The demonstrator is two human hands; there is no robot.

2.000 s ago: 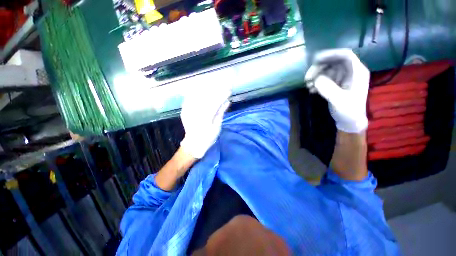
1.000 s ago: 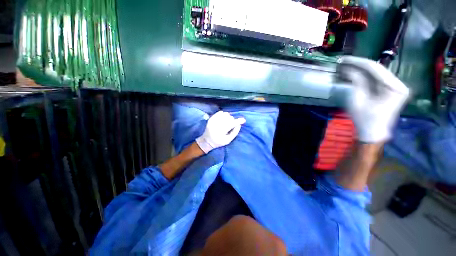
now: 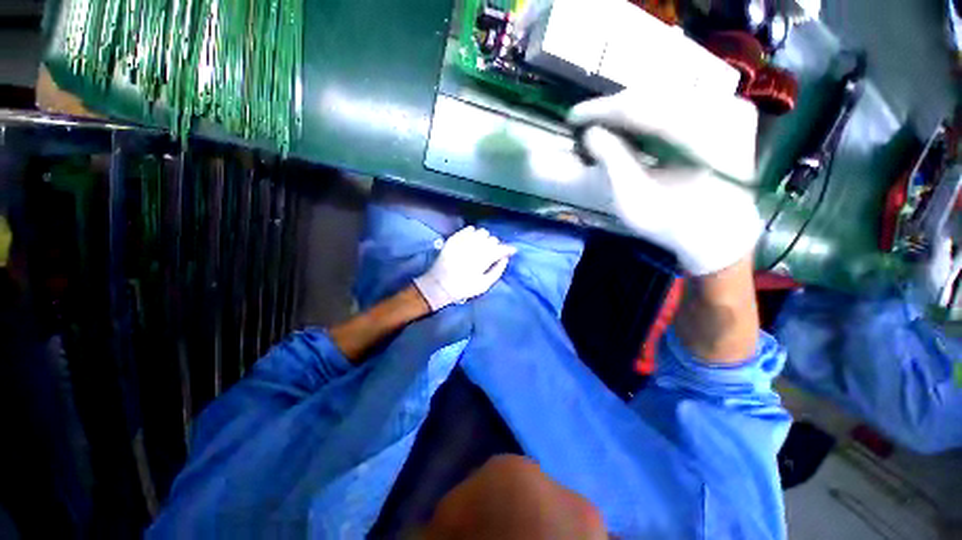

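The green circuit board (image 3: pixel 485 65) lies on the bench, with a long white-silver heatsink bar (image 3: pixel 633 47) across it and dark red coils (image 3: pixel 772 89) at its right. A pale base plate (image 3: pixel 480 142) shows at its near side. My right hand (image 3: pixel 675 169), in a white glove, is over the plate and the board's near edge, fingers bent. A small dark thing shows at its fingertips and a thin dark line crosses the palm; I cannot tell what they are. My left hand (image 3: pixel 464 269), gloved, rests empty on my lap, fingers loosely curled.
Green strands (image 3: pixel 227 74) lie at the bench's left end. A black screwdriver-like tool (image 3: pixel 828 137) with a cable lies on the mat at the right. Red pads (image 3: pixel 656 329) show partly behind my right forearm. Black racks (image 3: pixel 200 264) stand at the left. A blue sleeve (image 3: pixel 881 353) of another person is at the right.
My right hand has moved left, from beside the plate's right end to over the plate. My left hand stays on my lap, where it came from the bench edge. The view has shifted and turned.
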